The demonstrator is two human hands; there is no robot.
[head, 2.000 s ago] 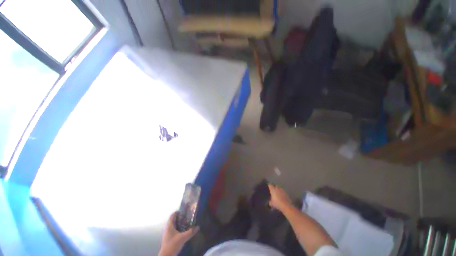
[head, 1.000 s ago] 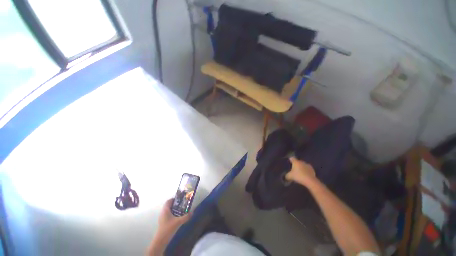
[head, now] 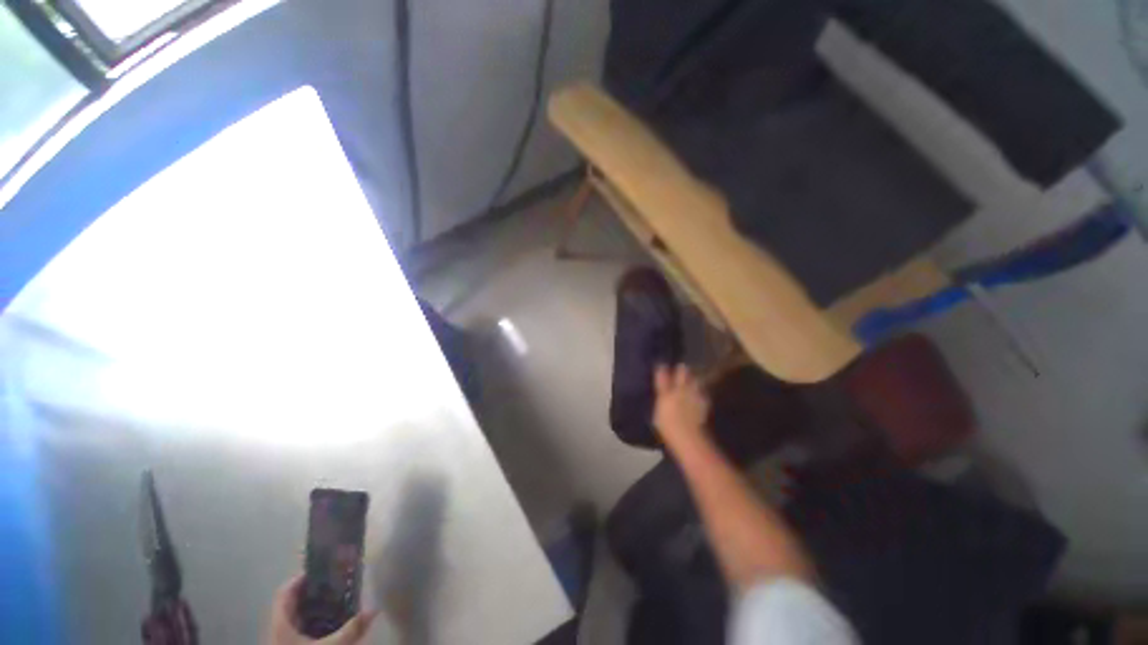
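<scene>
My left hand, cut off by the bottom edge, holds an upright smartphone over the pale bed. My right hand reaches forward to the right of the bed and is on a dark fabric roll; its fingers lie at the roll's right side. Fabric shears with dark blades and reddish handles lie on the bed, left of the phone, handles towards me.
A wooden stand and a dark fabric roll on a bar are by the white wall. Dark bundles and a red item lie at the right. A window is at the upper left.
The view has moved nearer the wooden stand. My right hand has gone from the dark heap to a dark roll beside the stand. The phone stays in my left hand, now over the bed.
</scene>
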